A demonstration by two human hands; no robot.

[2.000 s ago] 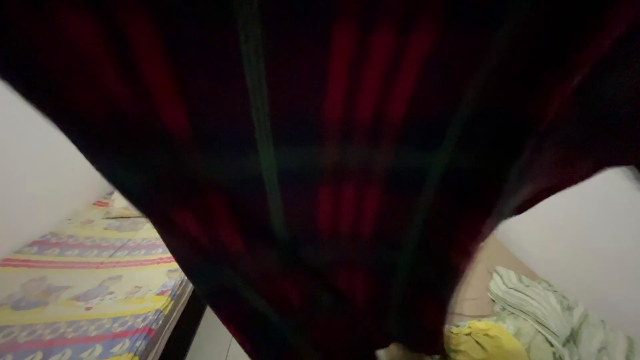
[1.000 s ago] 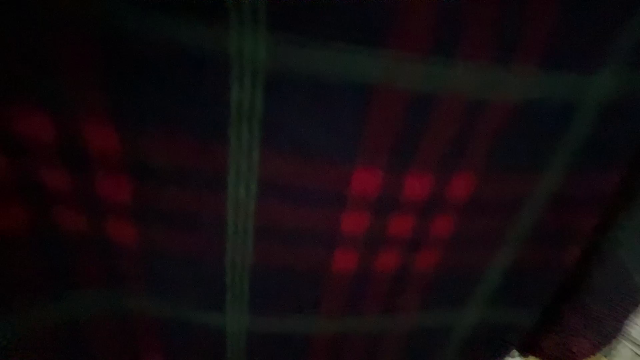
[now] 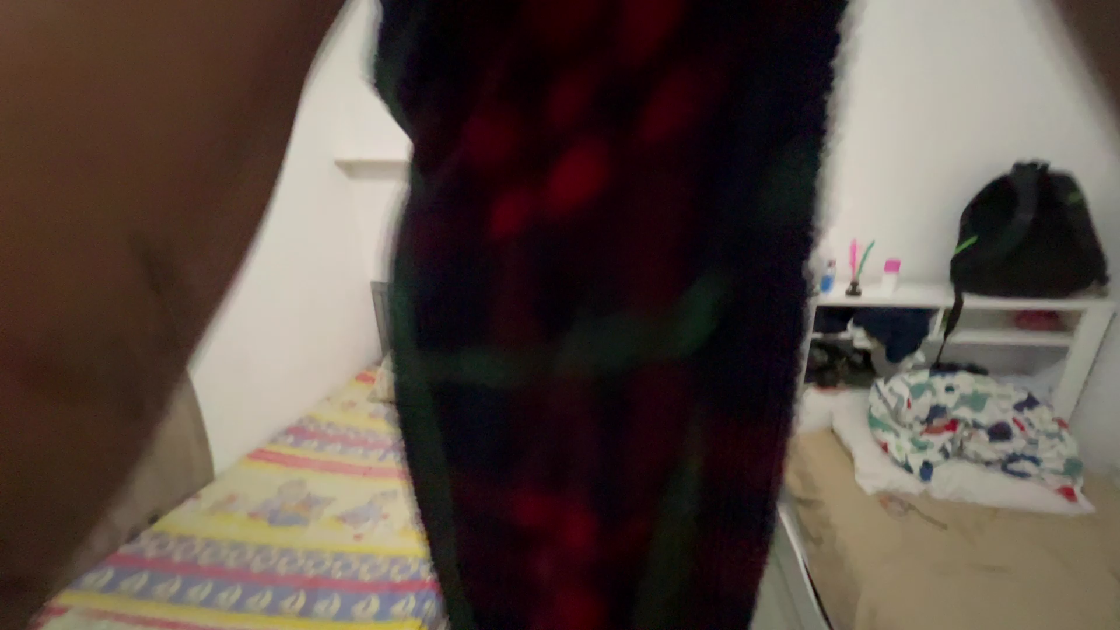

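Observation:
A dark plaid cloth (image 3: pixel 604 332) with red and green bands hangs close to the camera, down the middle of the head view. Its right edge looks fuzzy and pale. A bare arm (image 3: pixel 131 236), large and blurred, fills the left side. Another blurred bit of skin shows at the top right corner. Neither of my hands is in view, so how the cloth is held above the frame is hidden.
A bed with a striped, printed sheet (image 3: pixel 297 516) lies at left. At right, a brown mattress (image 3: pixel 954 560) bears a white pillow (image 3: pixel 884 481) and a bunched patterned cloth (image 3: pixel 980 429). Behind it, a black backpack (image 3: pixel 1032 232) sits on a white shelf unit (image 3: pixel 1085 350).
The plaid cloth filled the view a second ago; now it hangs as a narrower strip, with the room visible on both sides. The bare arm has come into view at left.

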